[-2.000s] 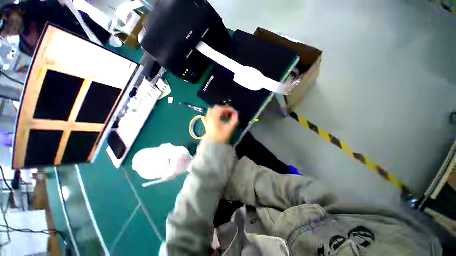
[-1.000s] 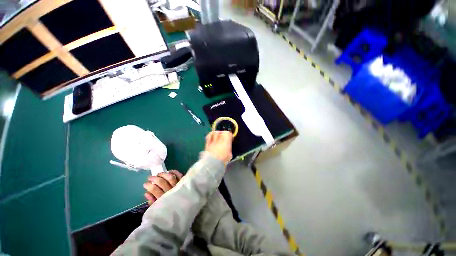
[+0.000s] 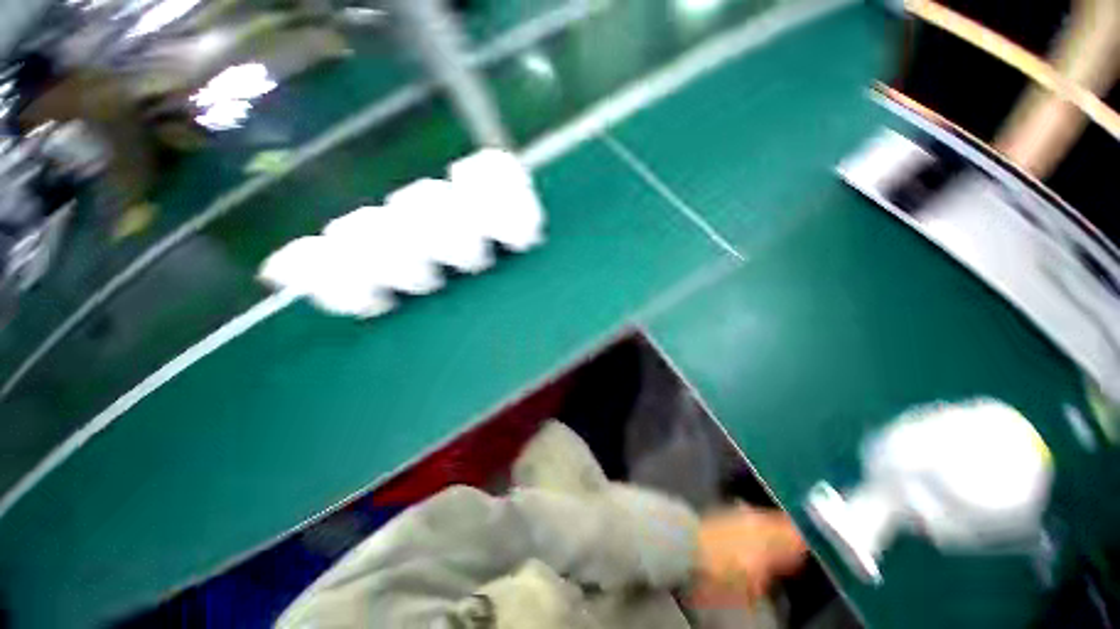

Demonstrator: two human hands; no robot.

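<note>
The white security camera (image 3: 964, 473) lies on the green bench at the lower right, with its bracket and flat foot pointing left towards the bench edge. A small yellow patch shows at the right rim of its head; I cannot tell what it is. My left hand (image 3: 749, 553) is blurred, at the bench edge just left of the foot, with a small gap between them. I cannot make out its fingers or anything in them. My right hand is out of the picture.
Several white camera heads (image 3: 418, 234) stand in a row on the green bench (image 3: 369, 381) at upper left, by a pale rail. A white keyboard (image 3: 1019, 234) and part of the monitor (image 3: 1044, 74) are at upper right. Red and blue things show in the gap below.
The view has swung left, bringing the row of white heads in. The printer, tape ring and my right hand have left the picture. My left hand has moved off the camera's base.
</note>
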